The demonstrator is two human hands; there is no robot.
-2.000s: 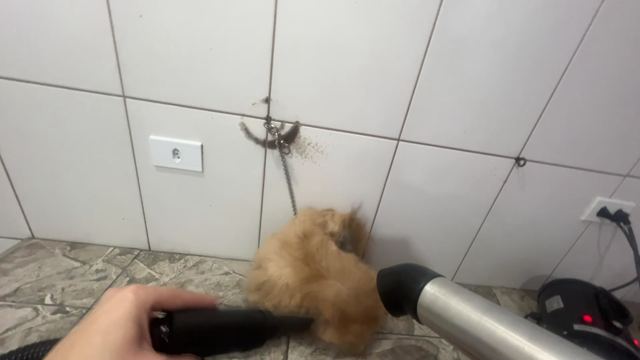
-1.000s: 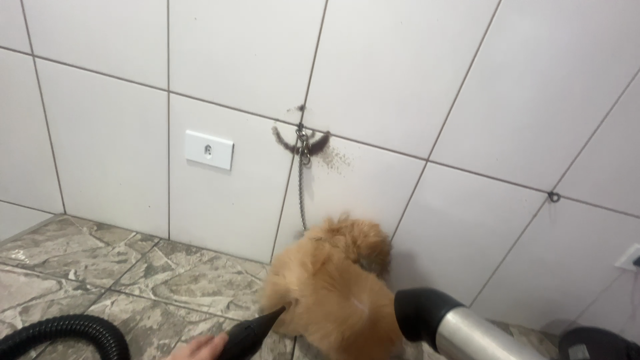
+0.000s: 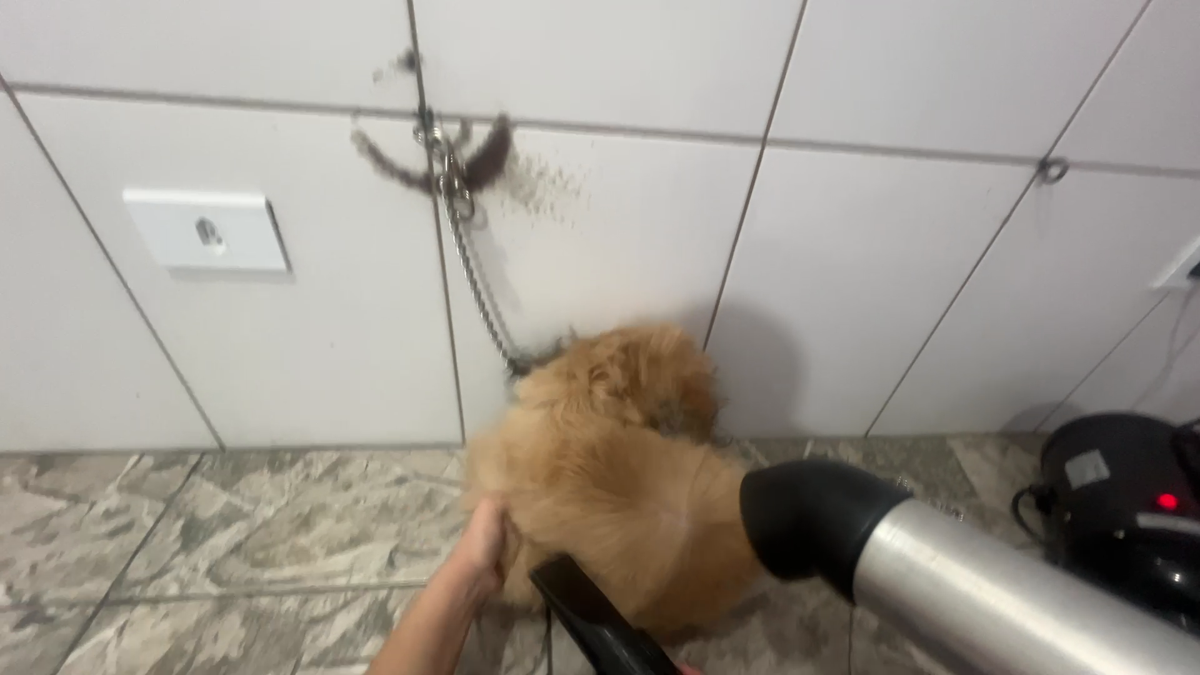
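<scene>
A small dog with golden, fluffy fur is on the stone-patterned surface against the tiled wall, its head turned to the right. My left hand is on the dog's left-hand flank in the picture, its fingers partly buried in the fur. A black flat dryer nozzle points up and left at the dog's lower back. Only a fingertip of my right hand shows beside the nozzle at the bottom edge; the rest is out of frame. A metal chain runs from the wall down to the dog's neck.
A silver tube with a black elbow end reaches in from the lower right, close to the dog. Behind it stands a black machine with a red light. A wall socket is at left, and a small metal ring at right.
The black nozzle, earlier held left of the dog, is now at bottom centre, pointing up-left. My left hand is now on the dog's flank. The black hose at lower left has left the view.
</scene>
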